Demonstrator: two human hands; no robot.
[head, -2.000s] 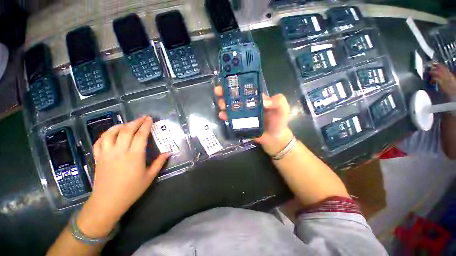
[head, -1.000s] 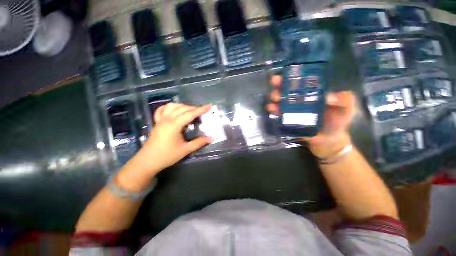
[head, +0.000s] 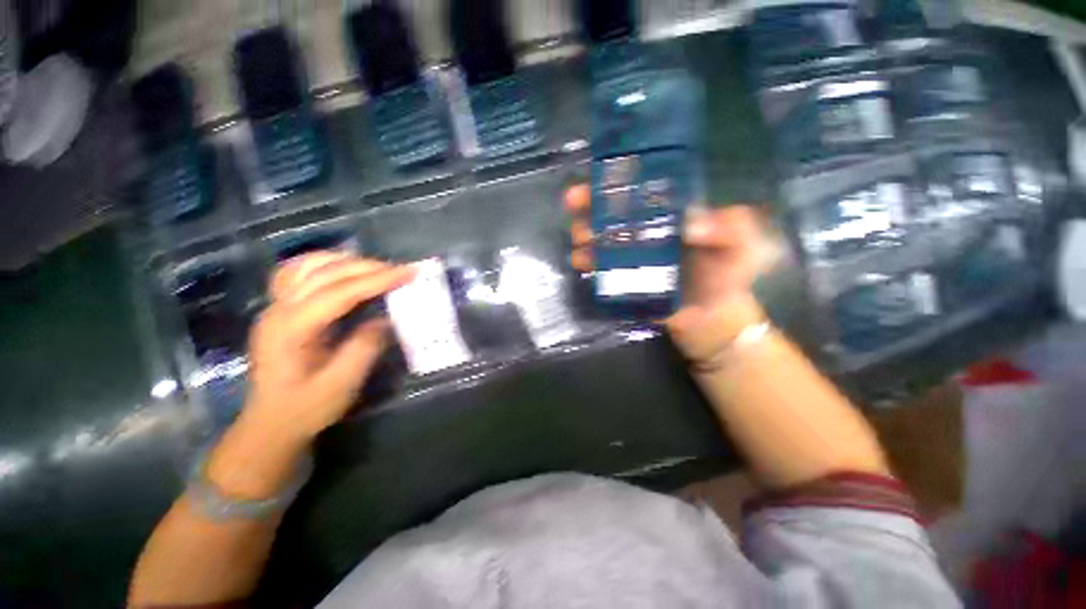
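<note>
My right hand [head: 726, 268] holds a teal phone [head: 643, 190] upright, back side up, with its open battery bay and white label showing. My left hand [head: 316, 339] is over the near row of the clear tray [head: 357, 218], its fingertips at the upper edge of a white paper label [head: 429, 319]; blur hides whether they grip it. A second paper label [head: 536, 297] lies in the pocket to the right. Keypad phones [head: 411, 125] lie face up along the far row, and others are partly under or beside my left hand.
A second clear tray [head: 822, 190] at the right holds several phones back side up. A pale board [head: 322, 24] runs behind the near tray. A white round object [head: 50, 113] is at the far left. The dark green surface [head: 524, 416] shows in front of the trays.
The view has swung right, then partly back left, and is blurred. My left fingertips now sit at the label's upper edge, uncovering more of it. My right hand still holds the phone.
</note>
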